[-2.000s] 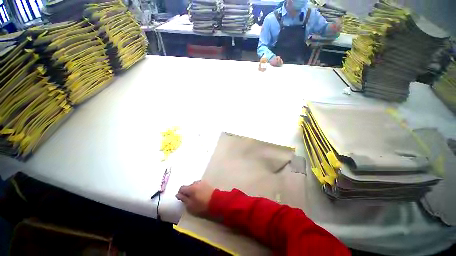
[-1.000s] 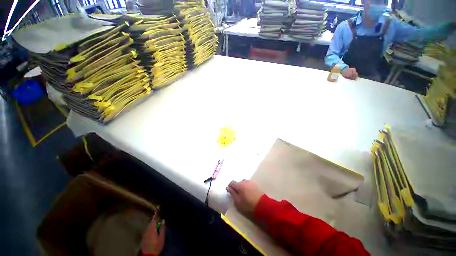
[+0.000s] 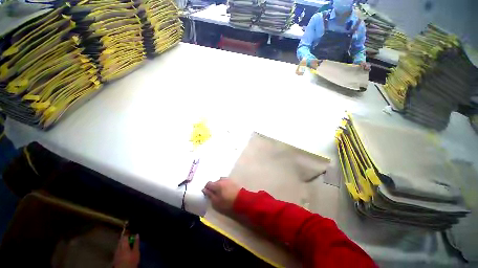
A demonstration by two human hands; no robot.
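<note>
A beige-grey panel [image 3: 275,167] with yellow-bound edges lies flat near the table's front edge, with a small folded flap on its right. My right hand [image 3: 222,193], in a red sleeve, rests on its left edge with fingers bent; its grip is unclear. Pinkish thread snips [image 3: 193,171] lie left of that hand, with a dark cord [image 3: 184,199] over the table edge. My left hand [image 3: 127,253] is low at the carton's rim, cut off by the picture's bottom, with a small green thing at its fingers. Its grip is unclear.
Tall yellow-edged stacks [image 3: 57,68] stand left. A lower stack [image 3: 409,162] stands right, with a taller one [image 3: 432,73] behind it. Yellow offcuts [image 3: 199,134] lie mid-table. A brown carton [image 3: 57,209] is below left. A person in blue [image 3: 335,36] opposite holds a panel [image 3: 343,75].
The view swung left, then partly back. My left hand came into view at the carton. My right hand stays on the panel. The person opposite now holds a panel in both hands.
</note>
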